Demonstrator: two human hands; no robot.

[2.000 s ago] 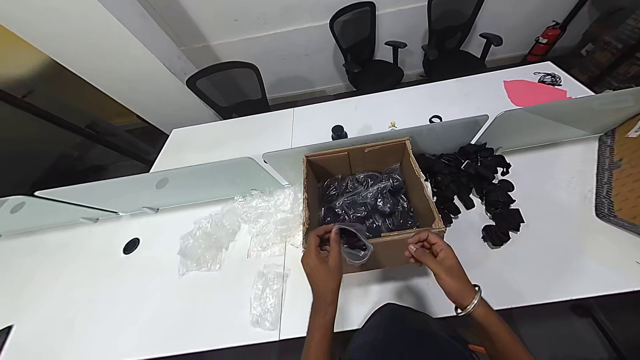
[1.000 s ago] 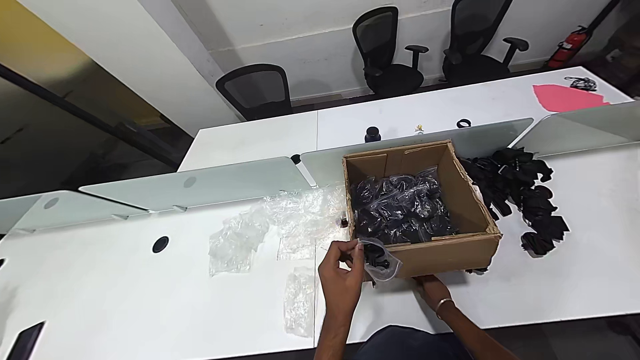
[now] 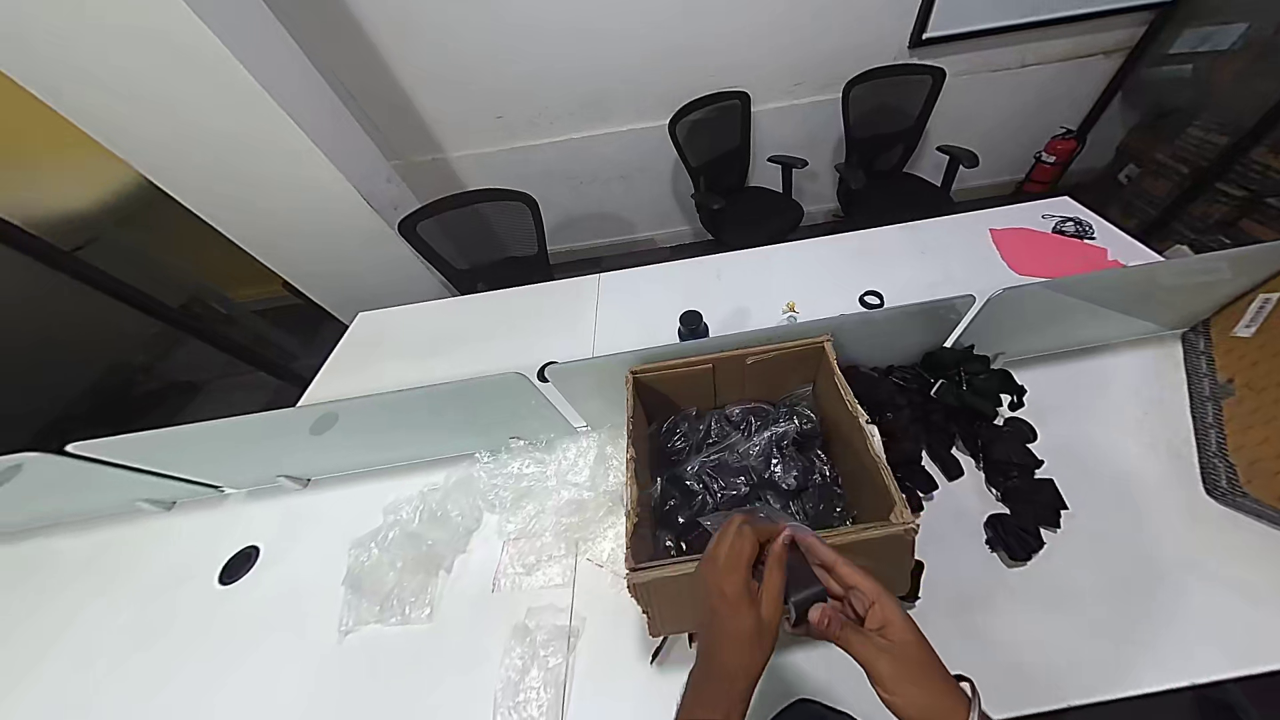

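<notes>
A clear plastic bag with a dark item inside [image 3: 803,590] is between my two hands, at the near edge of an open cardboard box [image 3: 665,600]. My left hand [image 3: 738,590] pinches the bag's upper edge. My right hand [image 3: 865,615] grips its other side, with the thumb low on the dark item. Inside the box lie several clear bags holding dark items [image 3: 750,465]. A pile of black fabric-like items [image 3: 1000,450] lies on the table to the right of the box. What the dark item is cannot be told.
Clear plastic bags [image 3: 550,500] lie spread left of the box, with another [image 3: 535,660] nearer me. Low frosted glass dividers [image 3: 350,430] run behind. Beyond stand a dark round-topped object [image 3: 692,325], a black ring [image 3: 871,299] and a pink sheet [image 3: 1050,252]. A cardboard piece [image 3: 1245,390] is at far right.
My right hand has come up from under the box's near side to the bag, which both hands now hold. A second ago only my left hand held it.
</notes>
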